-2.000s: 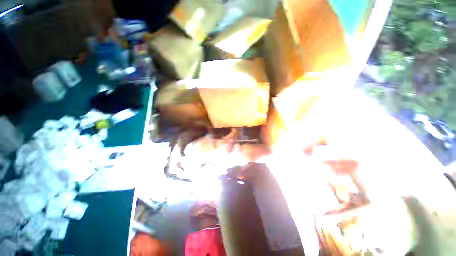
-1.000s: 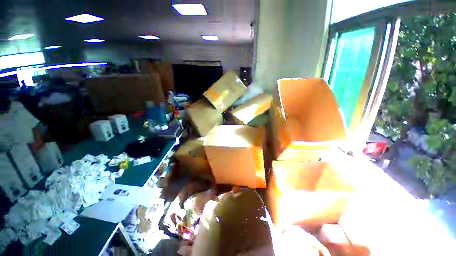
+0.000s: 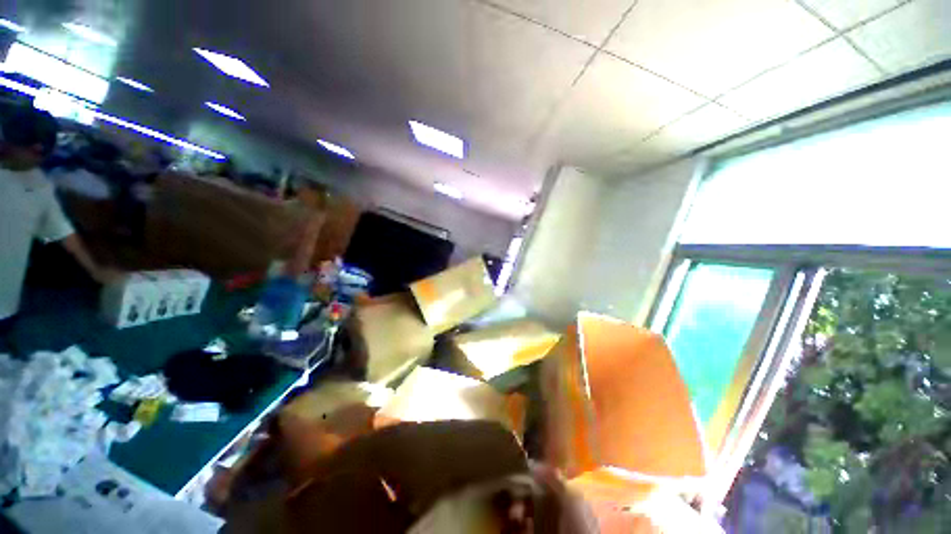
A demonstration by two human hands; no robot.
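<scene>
A large brown carton point(image 3: 417, 454) fills the bottom middle, close to me, dark and blurred. A blurred pale and reddish-brown patch shows at its lower right, and I cannot tell what it is. I can make out neither my left hand nor my right hand. Behind the carton is a pile of opened brown cartons point(image 3: 454, 297). A tall orange-brown carton point(image 3: 636, 402) stands open by the window.
The green table point(image 3: 156, 454) at left bears a heap of small white papers point(image 3: 52, 412), a flat white printed sheet point(image 3: 104, 506), a dark soft heap point(image 3: 214, 378) and white boxes point(image 3: 156, 296). A person point(image 3: 26, 224) stands beyond, an arm reaching to the boxes.
My view has tilted up, showing more ceiling. The near brown carton now lies wider across the bottom. A person has come into view at left, and the white boxes stand closer together.
</scene>
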